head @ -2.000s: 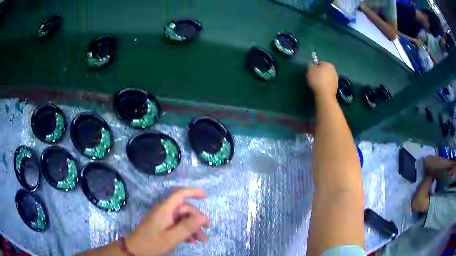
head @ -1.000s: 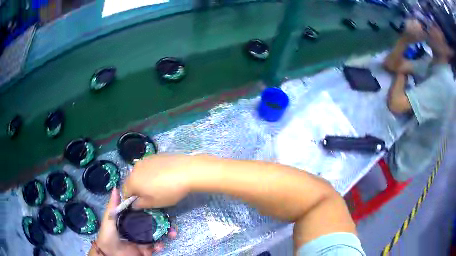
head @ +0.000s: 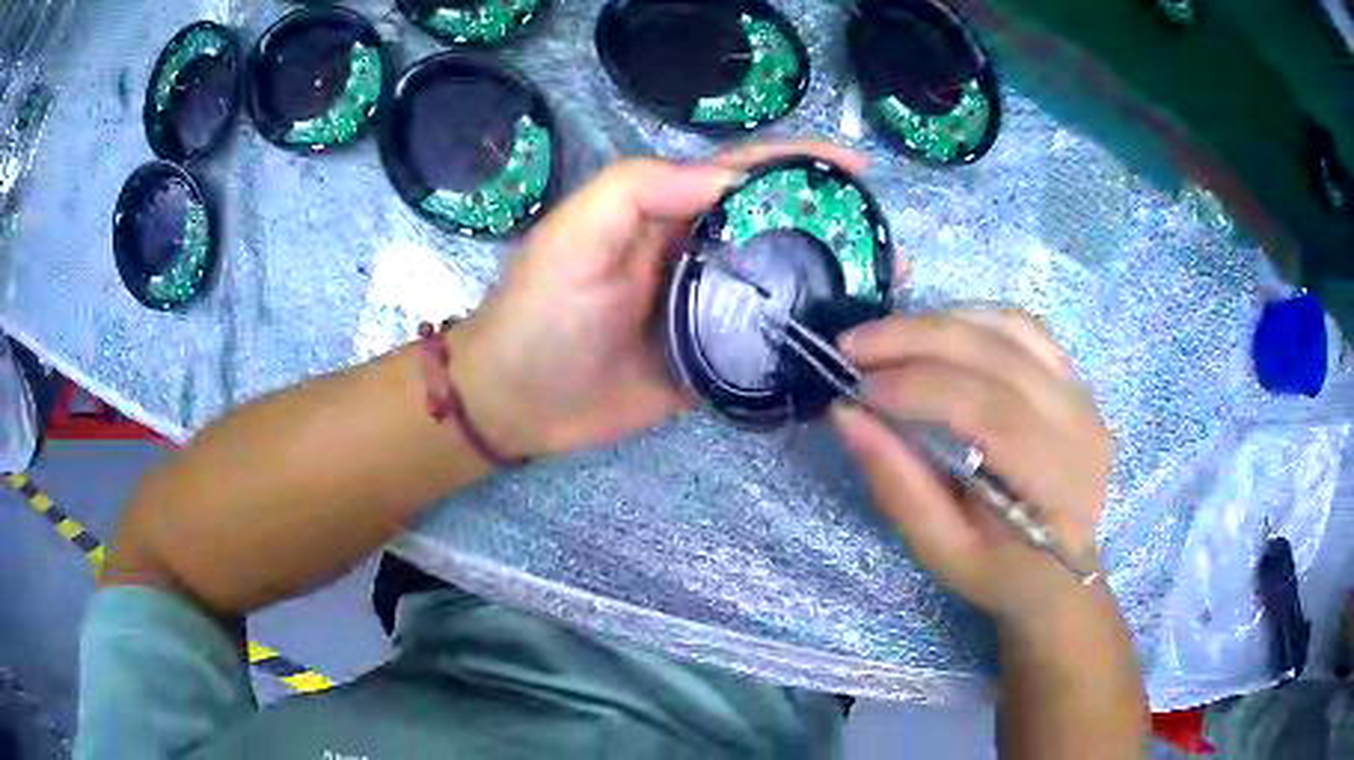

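A round black housing (head: 809, 297) with a green crescent circuit board (head: 814, 211) is held above the table, the board toward the top. My left hand (head: 594, 305) grips the housing's left side, its fingers partly hidden behind it. My right hand (head: 988, 446) holds silver tweezers (head: 906, 431) pen-like. The tweezer tips are over the black floor of the housing, below the board, a little apart. Whether they pinch a wire cannot be told.
Several black housings with green boards (head: 468, 141) lie on the bubble-wrap-covered table (head: 668, 535) at the upper left and top. A blue container (head: 1290, 343) stands at the right. A black tool (head: 1280, 606) lies at the lower right. The green belt (head: 1188, 149) is at the upper right.
My view has turned down over the work. The held housing now faces me, with my left hand at its left side. The tweezers in my right hand now point into it.
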